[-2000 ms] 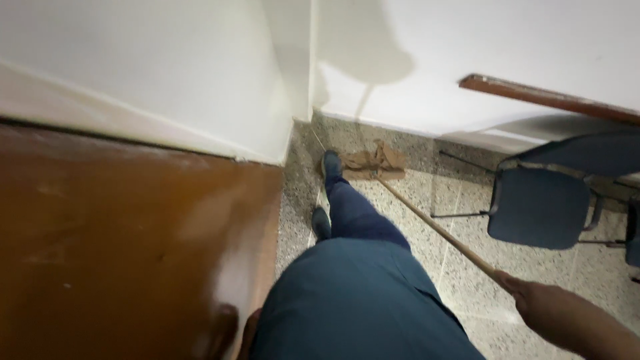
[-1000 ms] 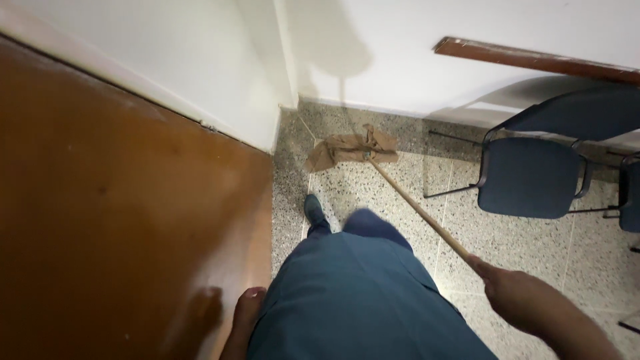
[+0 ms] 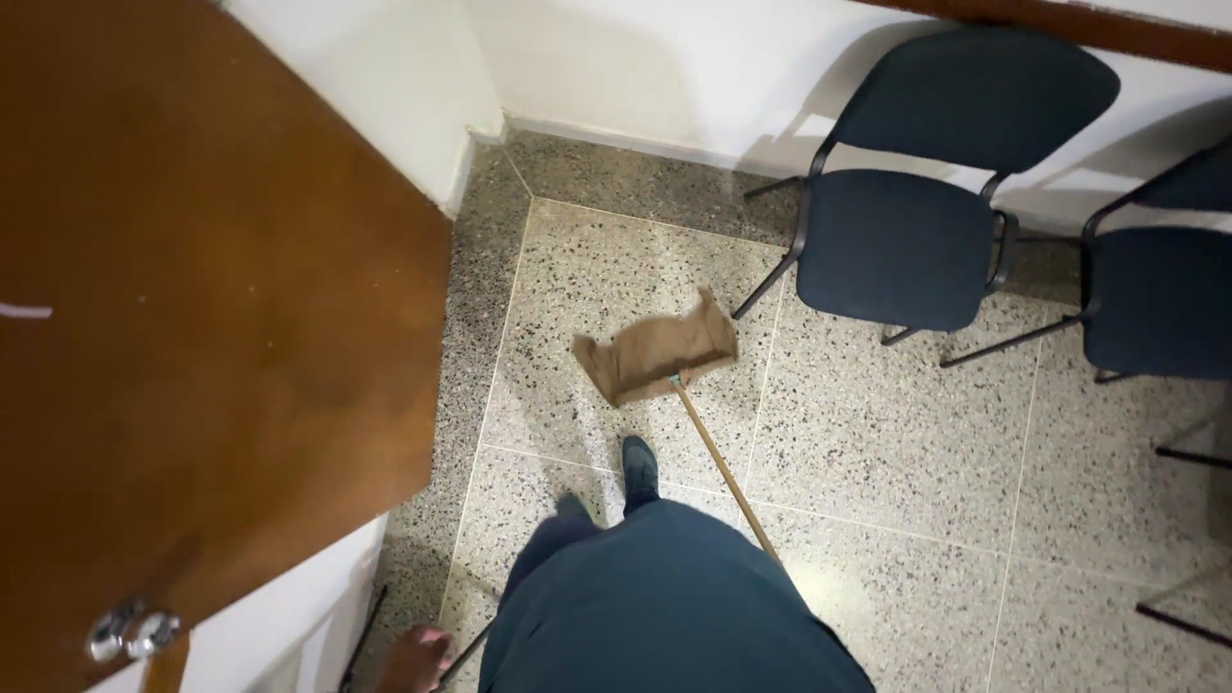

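A brown cloth (image 3: 664,354) lies spread on the speckled terrazzo floor, over the head of a floor mop or squeegee. Its wooden handle (image 3: 724,467) slants down to the right and passes out of sight behind my dark teal shirt. My right hand is hidden from view. At the lower left edge my left hand (image 3: 416,658) shows in part, blurred, close to a thin dark metal leg; whether it touches that leg or holds anything is unclear. My shoes stand just below the cloth.
A brown wooden door (image 3: 231,289) with a round metal knob (image 3: 154,634) takes up the left side. A dark blue chair (image 3: 895,248) stands by the white wall at the right, beside another chair (image 3: 1160,300). Dark baseboard tiles (image 3: 626,178) border the floor.
The cloth and mop head have moved away from the wall, back toward my feet. My right hand, earlier seen gripping the wooden handle, has gone out of view. The view has shifted.
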